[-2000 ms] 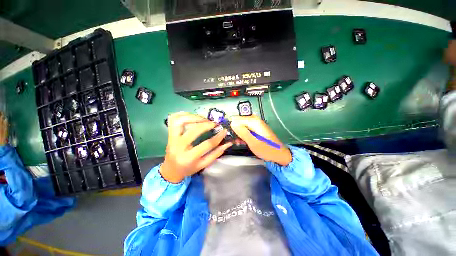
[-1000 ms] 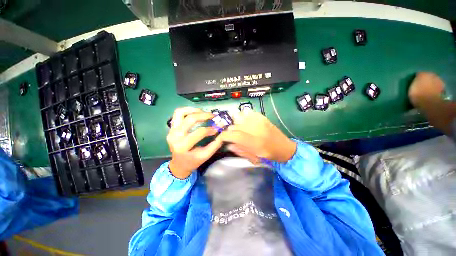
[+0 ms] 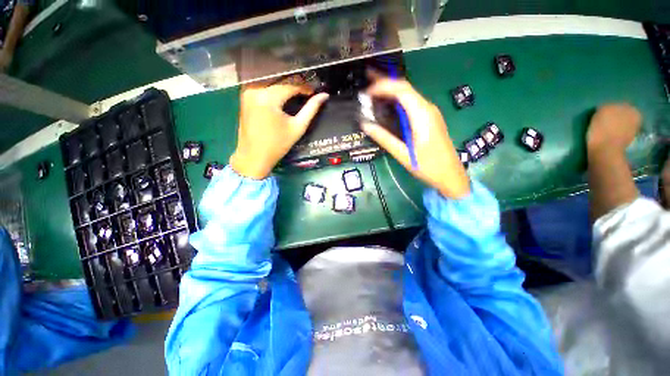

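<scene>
A black test box [image 3: 334, 132] with white printed text and a red switch stands in front of me. My left hand [image 3: 275, 121] is over its left part, thumb and fingers apart, with nothing visible in it. My right hand [image 3: 415, 128] is over its right part and holds a slim blue hand tool [image 3: 405, 132]. A small pale-faced unit [image 3: 366, 107], blurred, is between the right thumb and fingers. Three square frames or units, one of them at the upper right [image 3: 352, 180], lie on the green bench before the box. The box's sockets are partly hidden.
A black grid tray [image 3: 121, 191], partly filled with units, lies at left, with loose units [image 3: 192, 151] beside it. Several units [image 3: 530, 139] lie at right. A clear panel [image 3: 294, 44] hangs above the box. A neighbour's arm [image 3: 616, 154] rests at right; a blue sleeve shows at far left.
Both hands have moved forward from the bench edge onto the box. The left hand has opened. Three square pieces now show uncovered before the box. The view has shifted, bringing in the clear panel.
</scene>
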